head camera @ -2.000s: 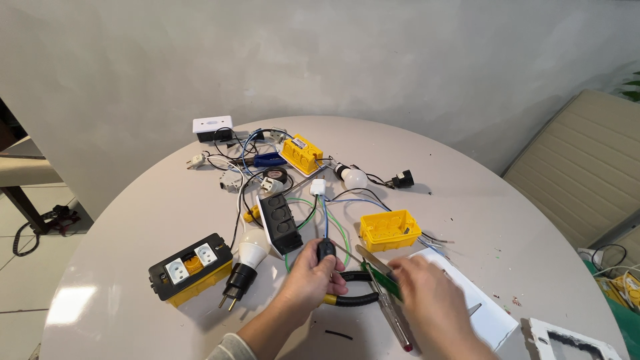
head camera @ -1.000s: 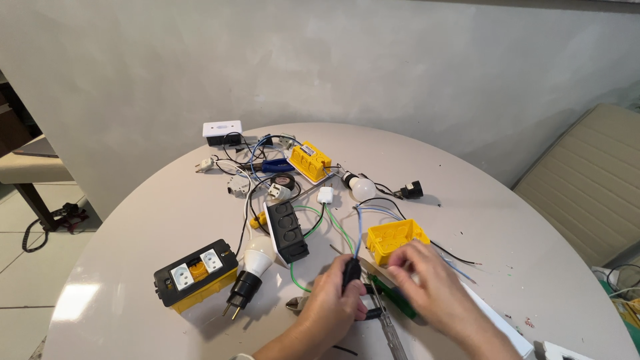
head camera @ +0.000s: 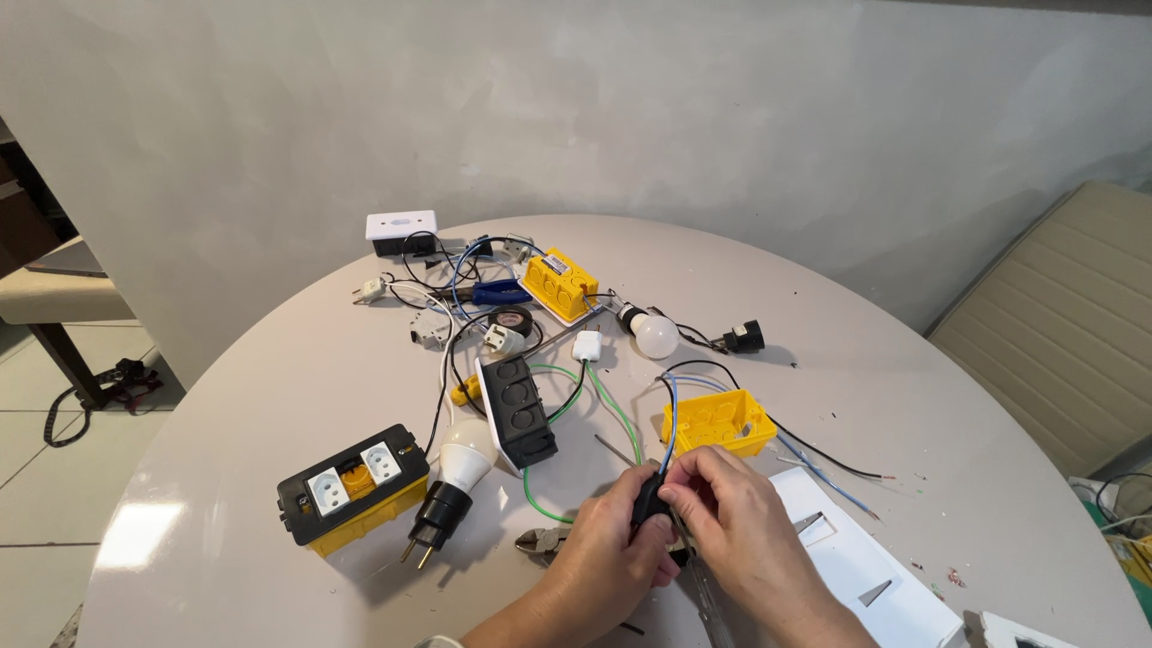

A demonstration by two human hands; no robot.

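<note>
My left hand [head camera: 621, 540] grips a small black plug or connector [head camera: 650, 500] near the table's front edge. A blue wire and a black wire [head camera: 670, 418] run out of its top. The fingertips of my right hand [head camera: 720, 513] pinch at the connector's upper right side, by the wires; whether they hold a wire is hidden. Below my hands lies a screwdriver with a clear handle [head camera: 706, 598]. The jaws of a pair of cutting pliers [head camera: 542, 540] show left of my left hand. Behind my right hand sits an open yellow electrical box [head camera: 720, 423].
A yellow box with white sockets [head camera: 355, 486], a bulb on a black plug adapter [head camera: 463, 454] and a black box [head camera: 519, 409] stand left. Behind are blue-handled pliers [head camera: 499, 292], another yellow box [head camera: 560, 283] and a second bulb [head camera: 655, 335]. A white panel [head camera: 864, 558] lies right.
My right hand has moved in to the connector; the green thing near it in the earlier frames no longer shows. My left hand still holds the connector.
</note>
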